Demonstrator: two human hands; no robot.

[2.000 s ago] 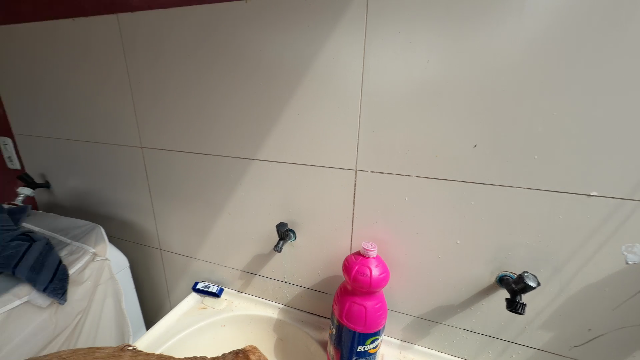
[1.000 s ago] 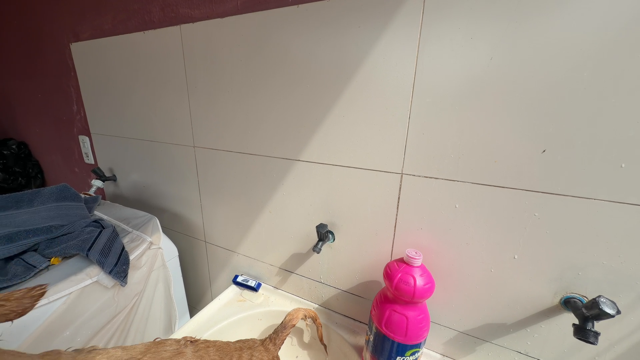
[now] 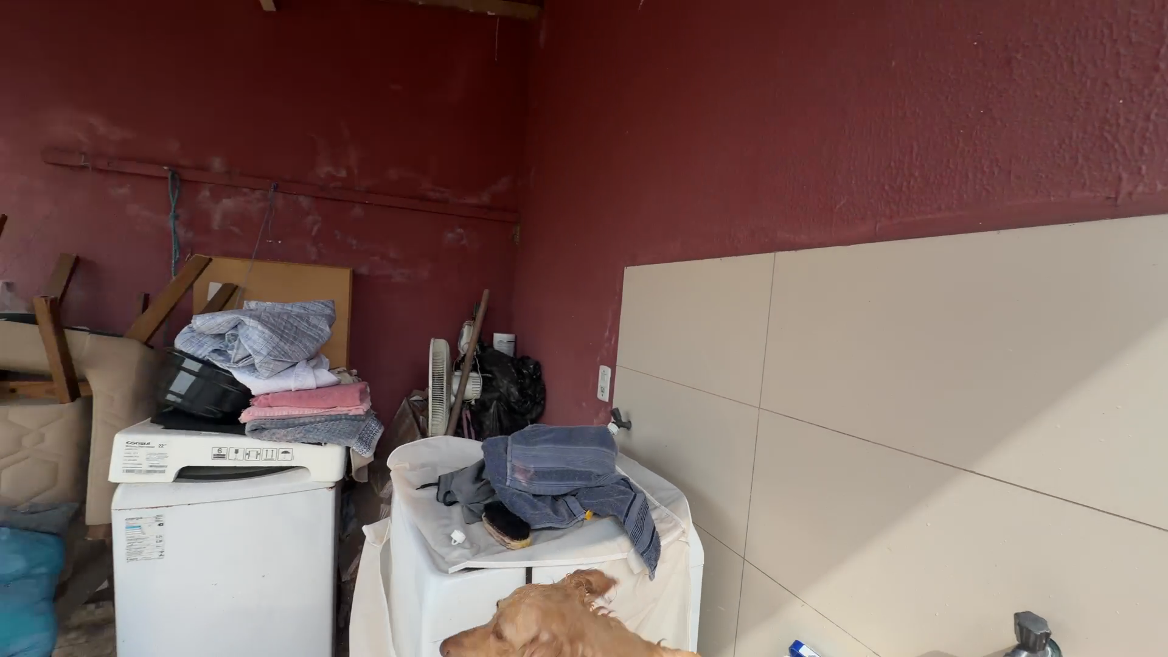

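Observation:
Neither of my hands shows in the head view. A wet, golden-brown dog (image 3: 547, 620) stands at the bottom edge, its head turned to the left and most of its body out of frame. Behind it, a dark blue towel (image 3: 558, 461) lies bunched on a covered white appliance (image 3: 630, 547), with a black-bristled brush (image 3: 505, 524) beside it. A blue and white object (image 3: 802, 649) and a dark tap (image 3: 1032, 630) are partly cut off at the lower right.
A white appliance (image 3: 224, 566) at the left bears a black basin (image 3: 203, 383) and folded cloths (image 3: 310, 401). A fan (image 3: 440, 387) and black plastic bags (image 3: 511, 392) stand in the corner. Another wall tap (image 3: 620, 420) sits behind the towel.
The view has swung up and left, so the dog's head now shows and the pink bottle and basin have left the frame. A second ago the dog's back and tail were visible.

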